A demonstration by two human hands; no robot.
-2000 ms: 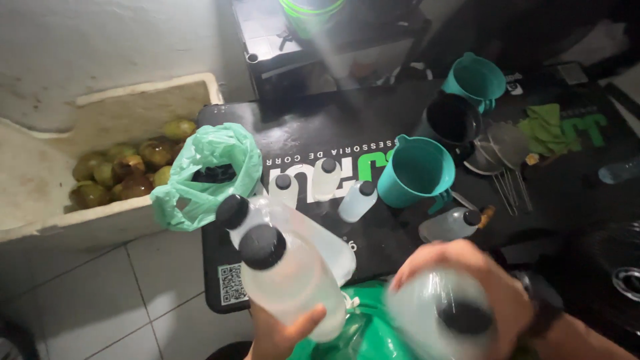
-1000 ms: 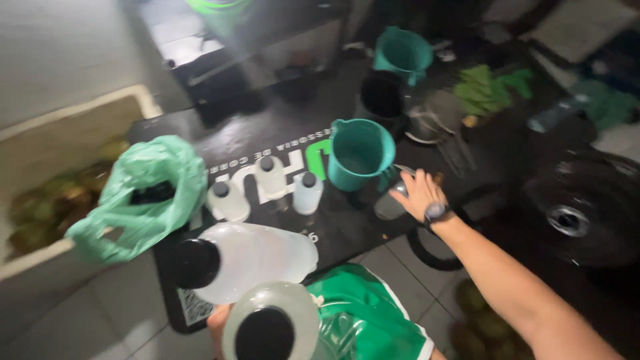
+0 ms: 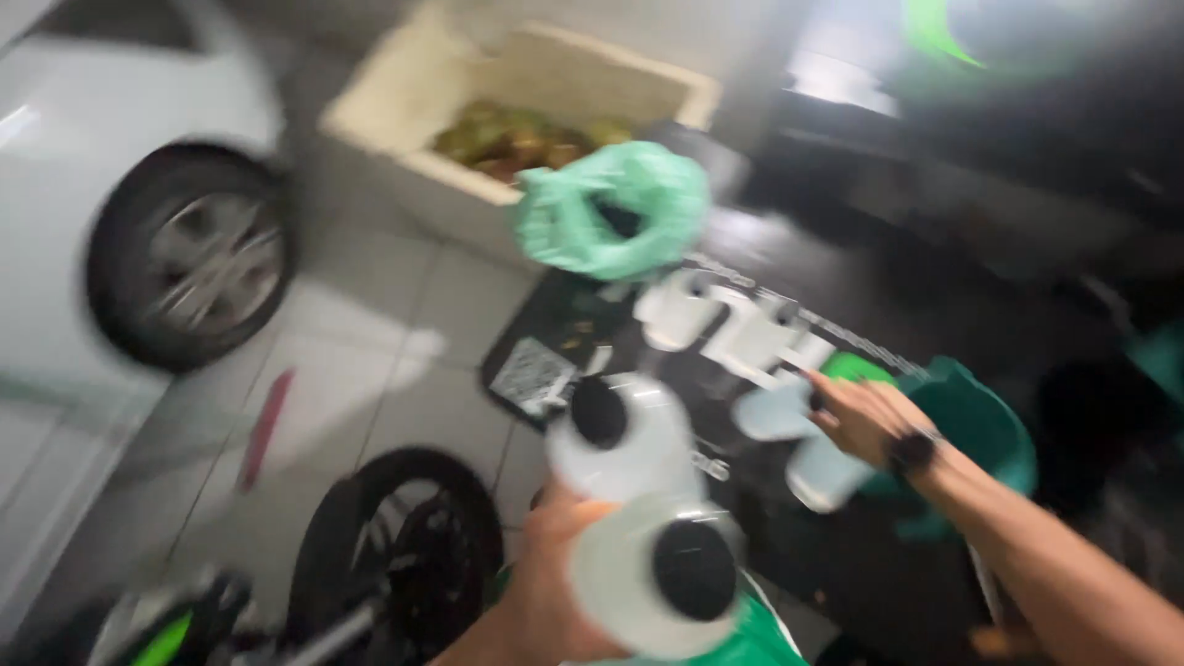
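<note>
Two large translucent plastic bottles with black caps are at the lower middle; my left hand [image 3: 555, 583] is around them, its fingers at the nearer bottle [image 3: 615, 578] and the farther bottle [image 3: 638, 453]. My right hand [image 3: 856, 412], with a dark wristwatch, reaches over the black table to the top of a small bottle [image 3: 777, 409]. Blur hides how its fingers meet the cap. Another small bottle [image 3: 823, 476] lies just below that hand. Further small white bottles [image 3: 673, 314] are to the left, near a green plastic bag [image 3: 610, 213]. A teal pitcher [image 3: 994, 435] is behind my right wrist.
A foam box [image 3: 416, 153] with green-brown round fruit [image 3: 518, 143] stands beyond the black table [image 3: 925, 573]. On the left are a car wheel [image 3: 199, 254] and a motorcycle or bicycle wheel [image 3: 398, 546] on the tiled floor [image 3: 324, 398]. A green plastic bag or cloth [image 3: 763, 638] is below the bottles.
The view has swung left. My right hand has moved from beside the teal pitcher to the small bottles. The two large bottles are still at my left hand.
</note>
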